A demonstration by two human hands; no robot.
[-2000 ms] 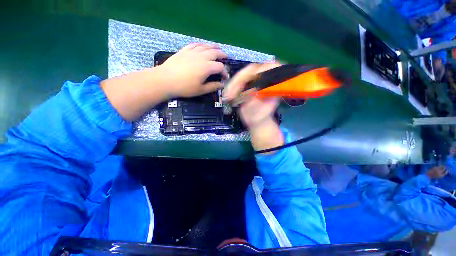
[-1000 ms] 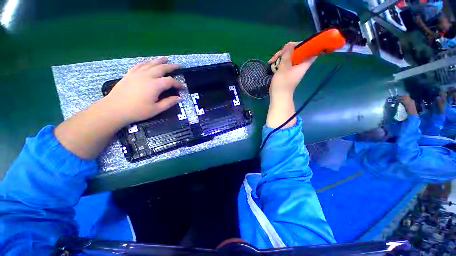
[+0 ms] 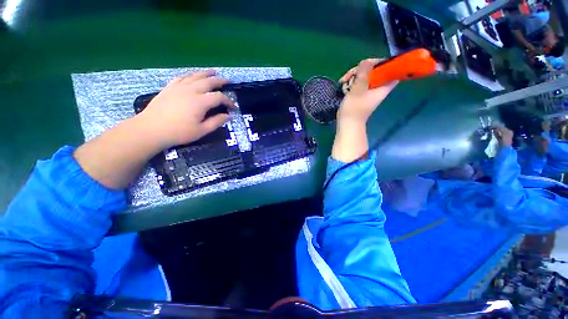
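Note:
The black housing (image 3: 268, 103) lies on the silvery foam sheet (image 3: 106, 93), a little tilted, with bright angular brackets beside its grey centre strip (image 3: 244, 140). My left hand (image 3: 187, 112) rests flat over the housing's upper left part, fingers spread, and hides that part. My right hand (image 3: 360, 99) is right of the housing and holds the orange-and-black electric screwdriver (image 3: 403, 68). Its fingertips are at the right rim of the round mesh-like screw dish (image 3: 321, 99). The driver's bit and any screw cannot be made out.
Other black housings (image 3: 414, 31) lie on foam sheets at the upper right, near metal bars (image 3: 529, 90). The green worktop's front edge (image 3: 218, 216) runs before me. A blue-sleeved person (image 3: 520, 193) works at the right, and the black driver cord (image 3: 336, 171) crosses my right wrist.
Compared with two seconds ago, my right hand and the screwdriver have moved off the housing to the dish. In the last second the view has shifted slightly; my left hand stays on the housing.

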